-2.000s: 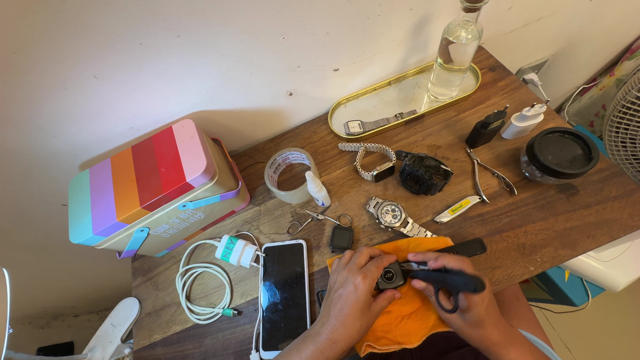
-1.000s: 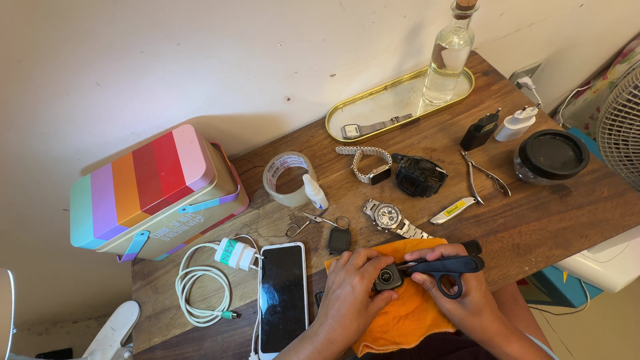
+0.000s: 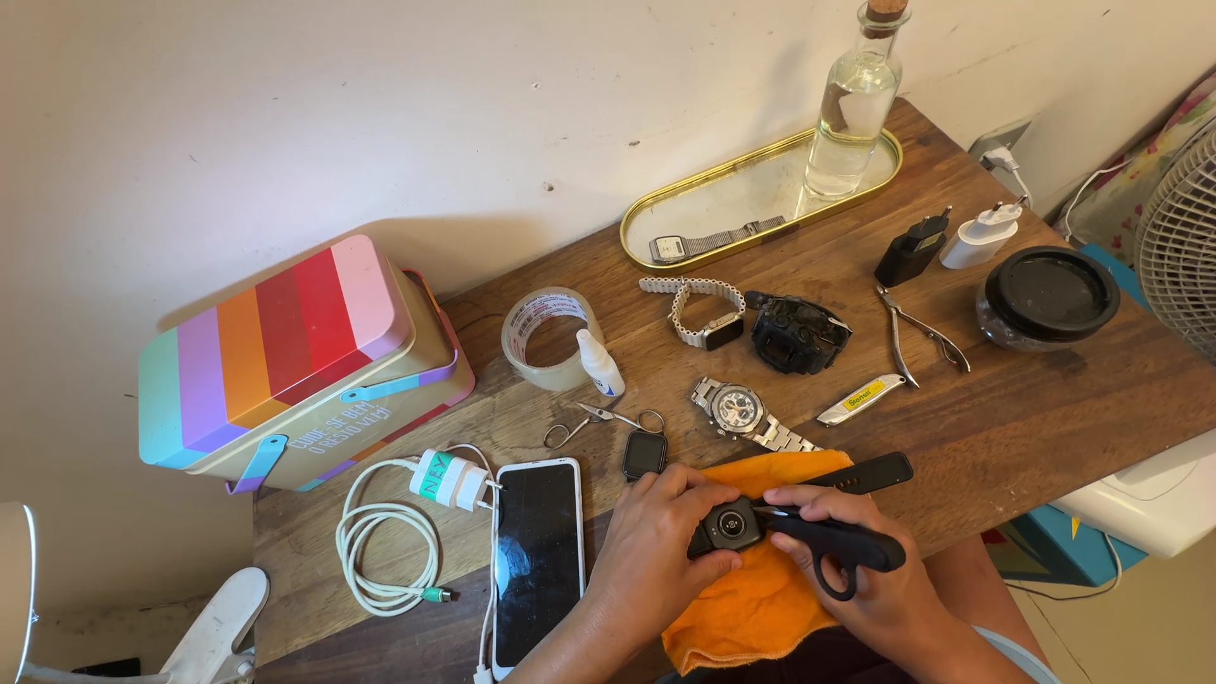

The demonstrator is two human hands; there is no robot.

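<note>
My left hand (image 3: 660, 556) grips a black smartwatch (image 3: 731, 525) with its sensor back facing up, over an orange cloth (image 3: 750, 608). In my right hand (image 3: 879, 570) is a black-handled tool (image 3: 845, 543), seemingly scissors, with a finger loop below; its metal tip touches the watch case's right edge. A black watch strap (image 3: 879, 472) extends right beyond my fingers. Just above the cloth lie a silver chronograph watch (image 3: 739, 408) and a small square black watch case (image 3: 645, 453). Small metal scissors (image 3: 603, 415) lie open beyond that case.
Left are a smartphone (image 3: 539, 560), charger (image 3: 454, 480) with coiled cable and striped tin (image 3: 285, 351). Farther back are tape (image 3: 518, 328), a dropper bottle (image 3: 601, 366), two watches and a gold-rimmed tray (image 3: 712, 180) holding a glass bottle (image 3: 853, 114). Right are nippers (image 3: 898, 332), a utility knife (image 3: 862, 399) and lidded jar (image 3: 1048, 294).
The black-handled tool has tilted slightly in my right hand, with its tip staying at the watch's edge. My left hand has kept its grip on the watch.
</note>
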